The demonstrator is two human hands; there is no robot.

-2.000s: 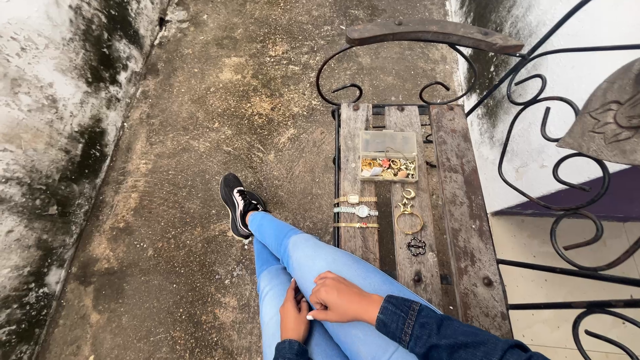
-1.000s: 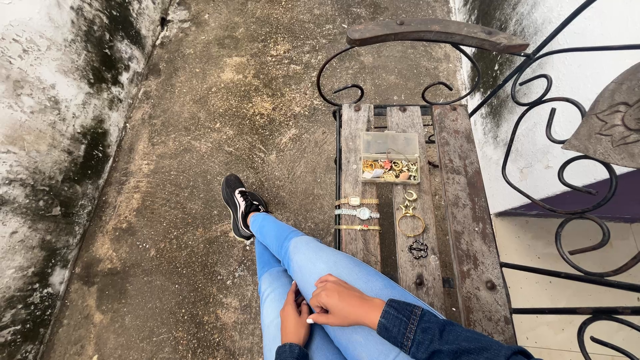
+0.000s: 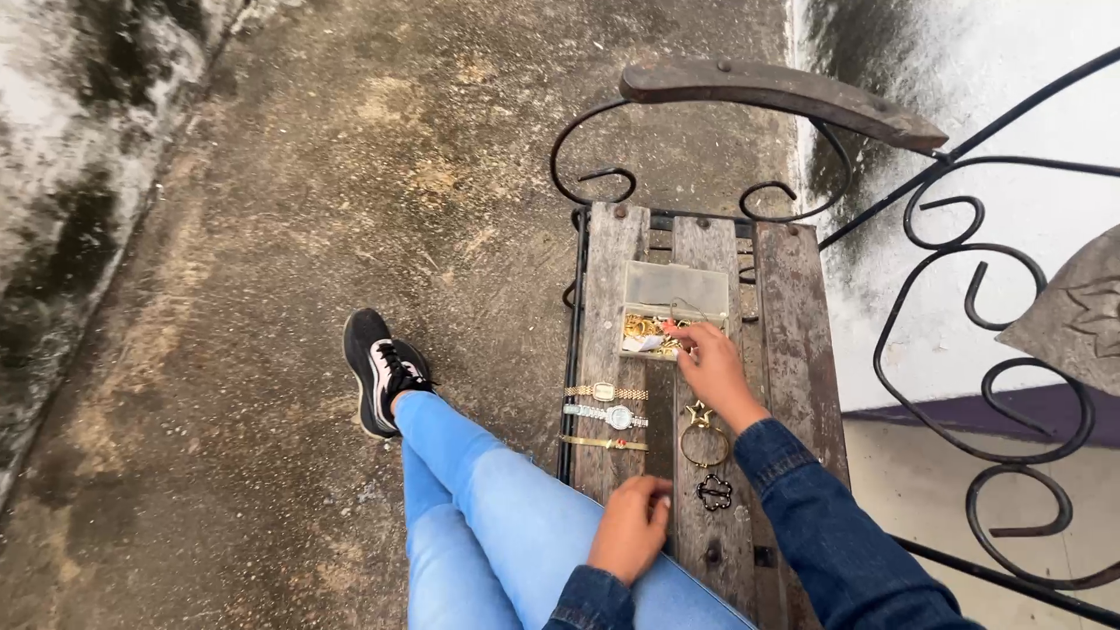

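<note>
My right hand (image 3: pixel 713 367) is at the open clear plastic box (image 3: pixel 676 284), its fingertips over the gold-coloured jewelry (image 3: pixel 643 330) inside; whether they pinch a piece cannot be told. My left hand (image 3: pixel 632 525) rests by my thigh at the bench edge, fingers loosely curled, nothing visible in it. Between the hands lie a gold-coloured watch (image 3: pixel 604 392), a silver-coloured watch (image 3: pixel 618 417) and a thin gold-coloured bracelet (image 3: pixel 604 444) in rows. Beside them are a star-shaped piece (image 3: pixel 698 414), a round bangle (image 3: pixel 704 446) and a dark flower-shaped piece (image 3: pixel 714 492).
The slatted wooden bench (image 3: pixel 801 350) has gaps between its planks. A curved wooden armrest (image 3: pixel 779 92) stands at its far end, and a scrolled black iron backrest (image 3: pixel 954 249) runs along the right. My crossed legs (image 3: pixel 516 503) are at its left, above the concrete floor (image 3: pixel 289 262).
My hands have parted from my lap. The right one has moved up to the jewelry box, and the left one has moved right to the bench edge.
</note>
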